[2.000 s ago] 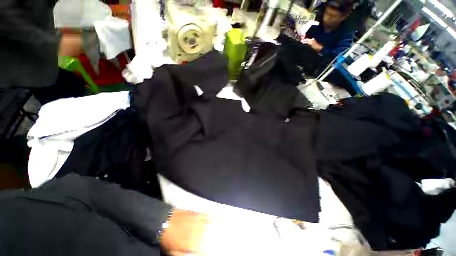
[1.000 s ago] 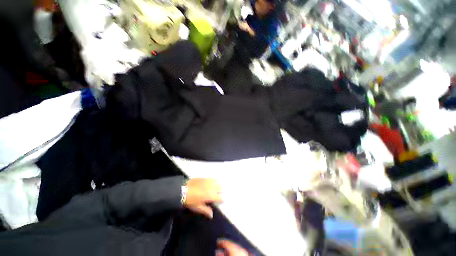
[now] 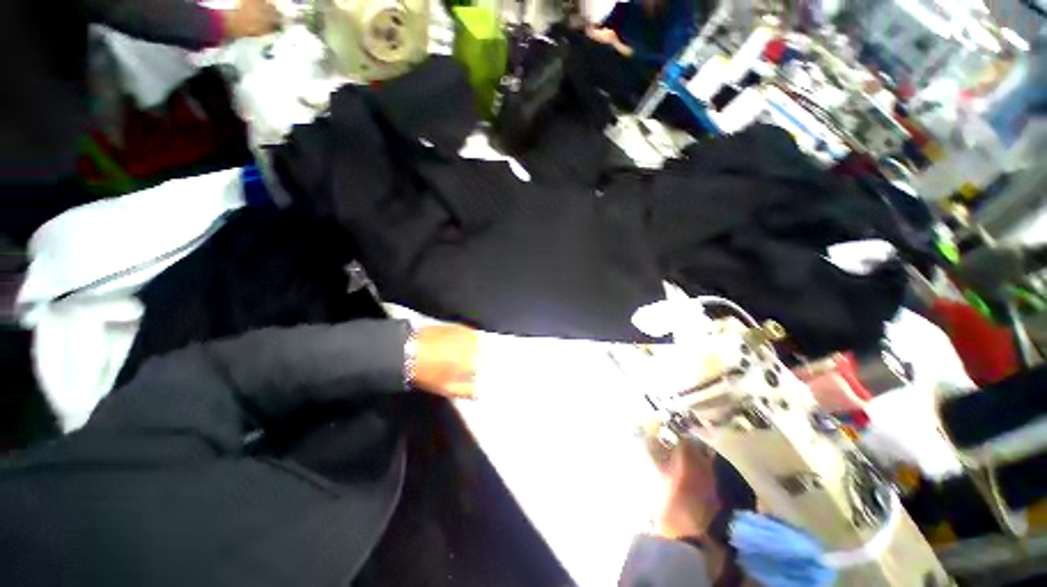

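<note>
Black garment pieces (image 3: 528,247) lie heaped across the far side of the white machine table (image 3: 551,447). A cream sewing machine (image 3: 758,401) stands at the right. My left hand (image 3: 446,360) rests near the table's front edge, with its fingertips washed out by glare. My right hand (image 3: 689,487) is at the machine's needle end, partly dark and blurred. I cannot tell whether its fingers hold anything.
White garment pieces (image 3: 149,247) lie at the left beside dark cloth. A blue fluffy thing (image 3: 781,550) is on the machine's front. Another person's hand (image 3: 250,16) shows at the top left. A green object (image 3: 480,57) and another machine (image 3: 373,34) stand behind the cloth.
My right hand has come up from the bottom edge to the machine's needle end. The sewing machine now shows clearly. My left hand stays near the table edge as the view shifts.
</note>
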